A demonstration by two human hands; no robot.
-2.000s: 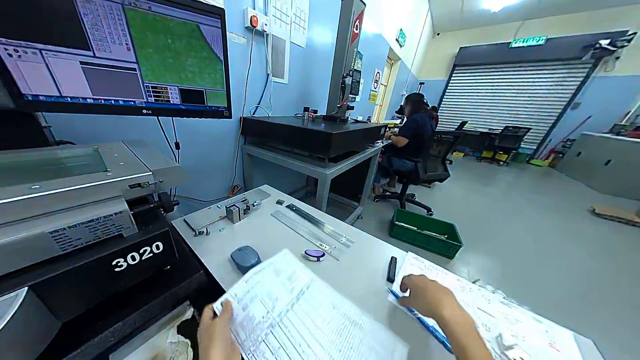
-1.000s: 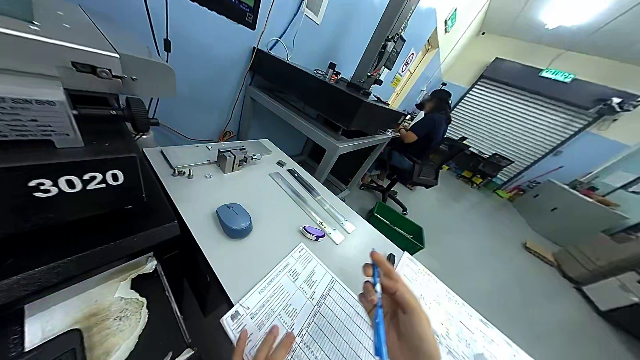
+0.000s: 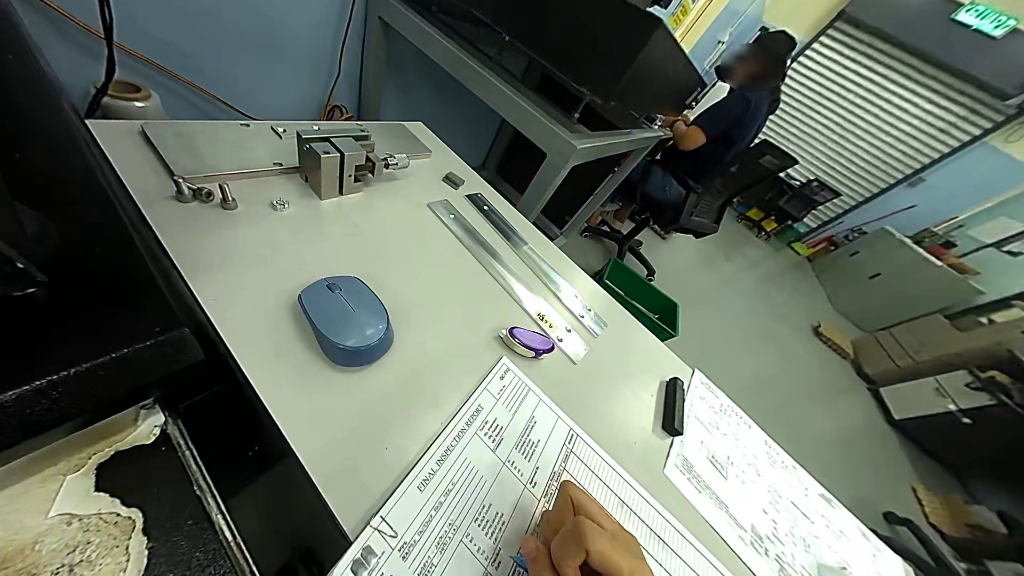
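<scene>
My right hand rests on a printed inspection form at the bottom of the head view, its fingers closed around a blue pen of which only a bit shows. My left hand is out of the frame. Beyond the form's top corner lies a purple and white correction tape, close to two flat metal strips. A blue computer mouse sits left of them. To the right, a black bar-shaped object lies beside a second sheet covered in drawings and writing.
A small steel vise stands by a metal plate at the table's far edge, with several bolts nearby. A dark machine borders the left side. Beyond the table are a green bin and a person seated on a black chair.
My right hand has come down onto the form with the pen, which was raised a second ago. My left hand, earlier at the form's edge, has left the view. The view has tilted and moved closer to the table.
</scene>
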